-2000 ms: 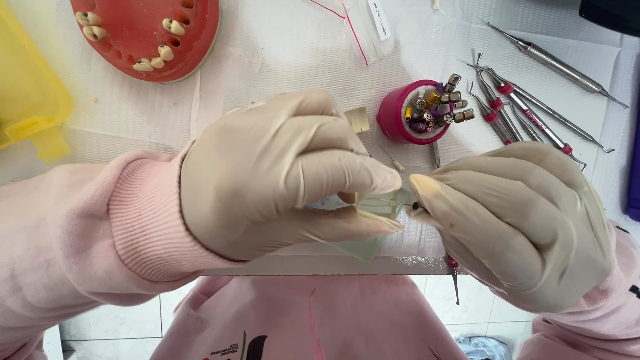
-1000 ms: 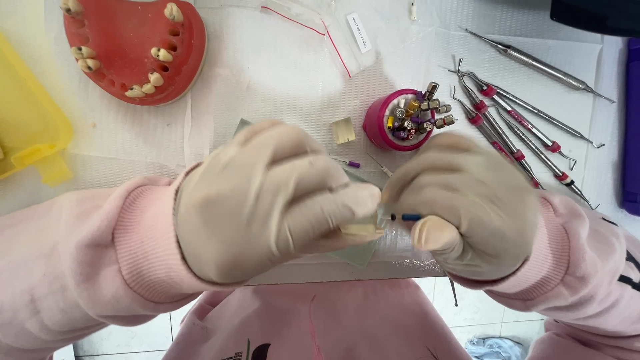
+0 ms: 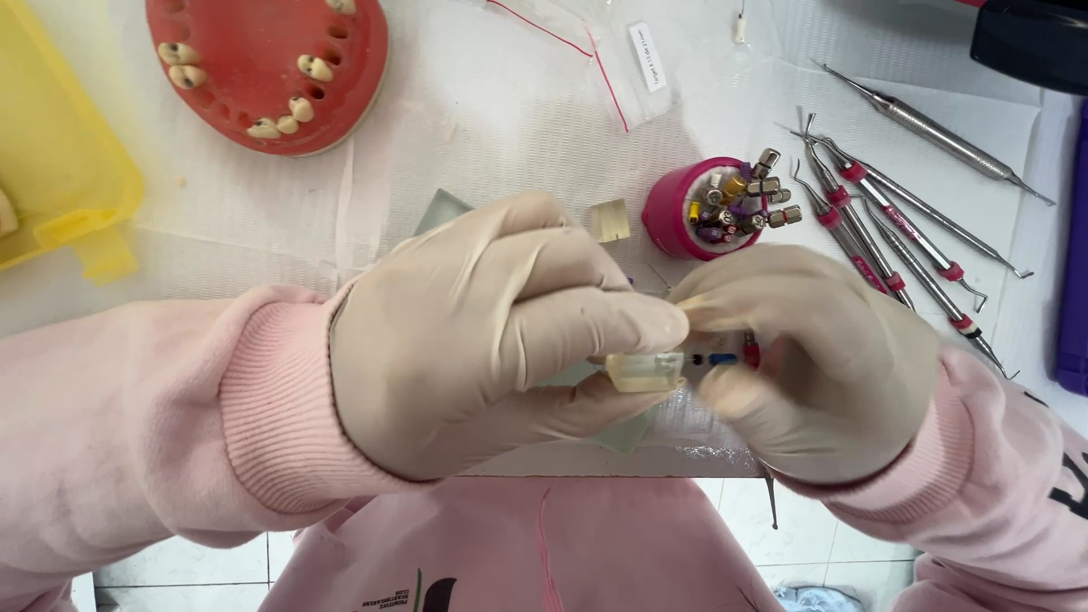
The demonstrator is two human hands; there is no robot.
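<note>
My left hand (image 3: pixel 510 331), in a pale latex glove, grips a small translucent resin block (image 3: pixel 644 372) between thumb and fingers. A blue-handled endodontic file (image 3: pixel 722 359) points into the block's right side, its black stopper just outside. My right hand (image 3: pixel 816 365), also gloved and slightly blurred, curls around the file's handle with thumb and forefinger apart; whether they touch it is unclear. Beneath my hands lies a glass slab (image 3: pixel 625 433), mostly hidden. Behind them are a second resin block (image 3: pixel 609 221) and a pink file stand (image 3: pixel 667 208) full of files.
Several metal dental instruments (image 3: pixel 918 217) lie at right. A red dental arch model (image 3: pixel 255 76) with teeth is at the back left, beside a yellow plastic tray (image 3: pixel 68 144). A clear zip bag (image 3: pixel 616 76) bearing a label lies at the back. The table edge (image 3: pixel 595 466) runs below my hands.
My right thumb and forefinger have parted around the file; two seconds ago they were pinched together. The block and blue handle show more plainly now. My left hand keeps its hold.
</note>
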